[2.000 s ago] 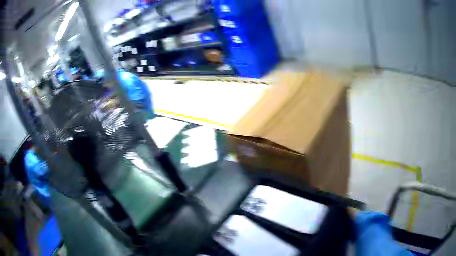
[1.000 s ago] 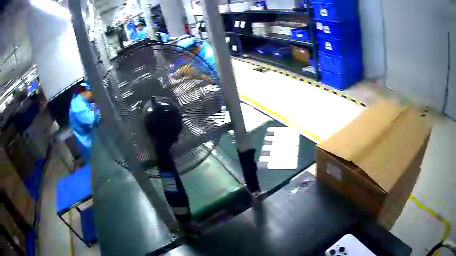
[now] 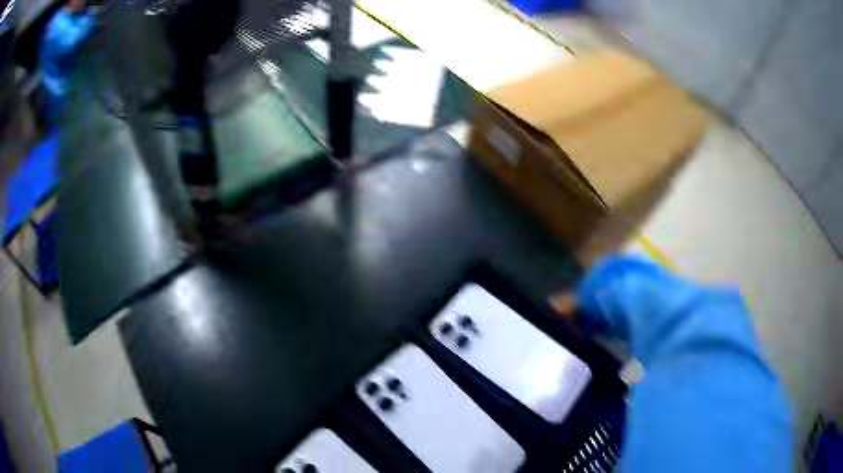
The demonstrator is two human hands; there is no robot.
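Note:
A black compartment tray lies at the lower right of the dark bench. Three white phones or phone housings show in it, in a slanting row: one at the right, one in the middle, and one cut off by the bottom edge. Each has dark camera rings at its upper left end. My right hand is small and blurred at the tray's far right edge, mostly hidden by its blue sleeve; its fingers and any grip cannot be made out. My left hand is out of the picture.
A large brown carton stands just beyond the tray. The dark bench top spreads to the left. A fan pole and an upright post stand behind it. A blue surface shows low at the left.
The view has tipped down, so more of the tray and its phones show than one second ago. My right sleeve, out of view then, is back at the right.

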